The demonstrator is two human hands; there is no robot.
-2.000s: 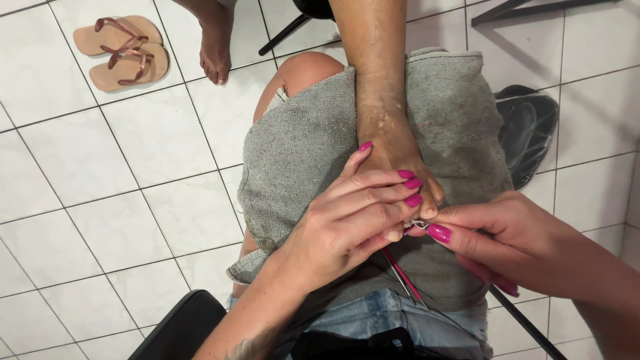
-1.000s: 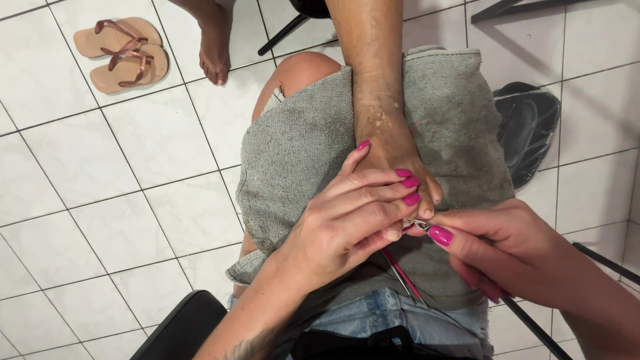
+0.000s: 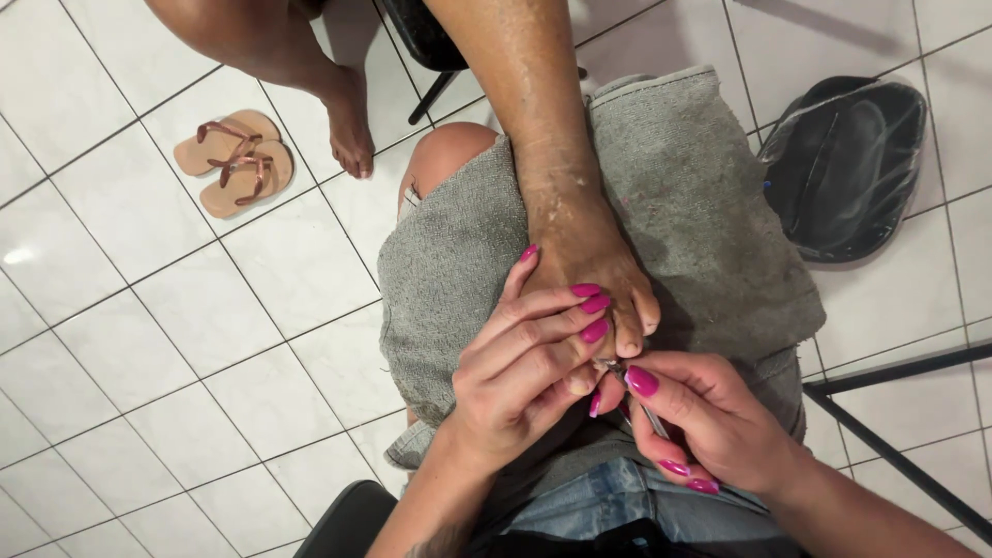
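Another person's foot (image 3: 577, 232) rests, toes toward me, on a grey towel (image 3: 457, 256) over my lap. My left hand (image 3: 519, 364) is closed around the toes on the foot's left side, its pink-nailed fingertips lying across them. In my right hand (image 3: 690, 411) is a pair of metal cuticle nippers (image 3: 647, 412), held between thumb and fingers. The tips of the nippers are at a toe beside my left fingertips; whether the jaws touch skin or nail cannot be told. Part of the handles is hidden by my right fingers.
Tan flip-flops (image 3: 260, 174) lie on the white tiled floor at the left. The person's other foot (image 3: 353, 128) stands near a black chair (image 3: 426, 39). A black basin with a clear plastic liner (image 3: 852, 174) is at the right, above dark metal legs (image 3: 899, 372). A black seat edge (image 3: 349, 519) shows below.
The view has shifted, with more of the person's other leg and the black basin now in sight. The red and metal implements seen below the toes earlier are now mostly hidden by my right hand.
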